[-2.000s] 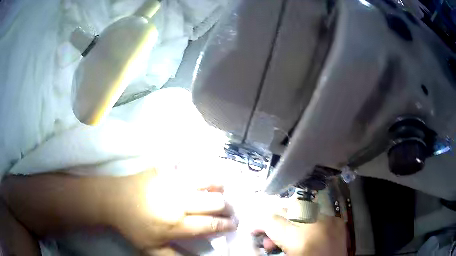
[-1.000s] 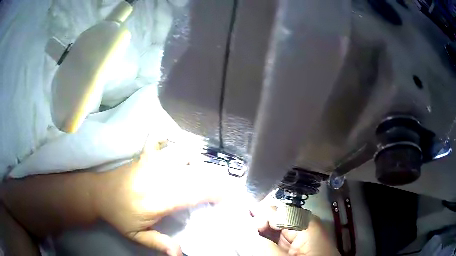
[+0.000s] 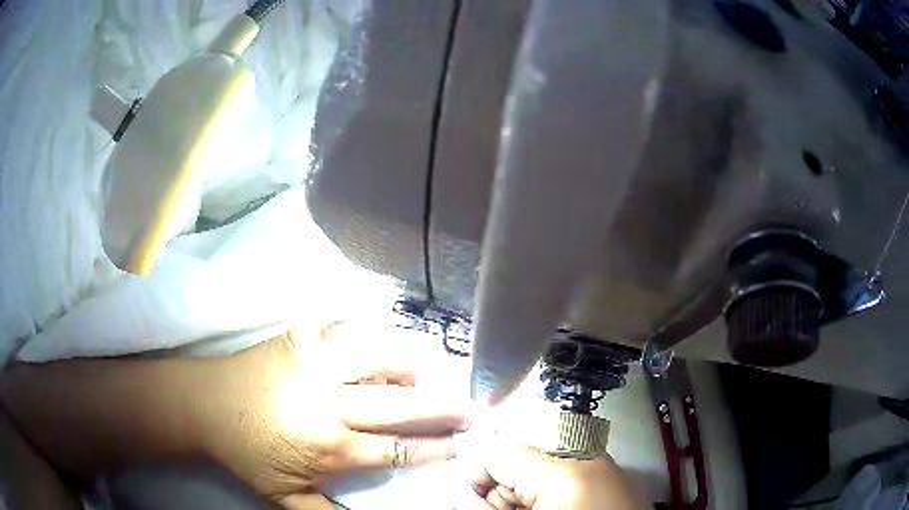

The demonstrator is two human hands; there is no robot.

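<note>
White fabric (image 3: 239, 269) lies on the machine bed, washed out by the lamp near the needle. My left hand (image 3: 339, 423) lies palm down on it, with its fingers stretched toward the needle area. My right hand (image 3: 548, 483) is at the lower edge, below the knurled cream knob (image 3: 581, 434). Its fingers are curled close together at the fabric, near my left fingertips; glare hides what is between them. The pale machine head (image 3: 558, 179) hangs over the work. The needle and presser foot are lost in glare.
The cream lamp (image 3: 174, 164) stands left of the head. Red-handled thread snips (image 3: 683, 453) lie right of the knob, with a black flat object (image 3: 772, 428) beyond them. The dark tension knob (image 3: 772, 324) sticks out on the right. More white fabric (image 3: 45, 179) is heaped at the left.
My left hand's fingers have stretched out flat toward the needle. My right hand has moved slightly down and left, with fingers curled. The machine head and snips appear slightly shifted in view.
</note>
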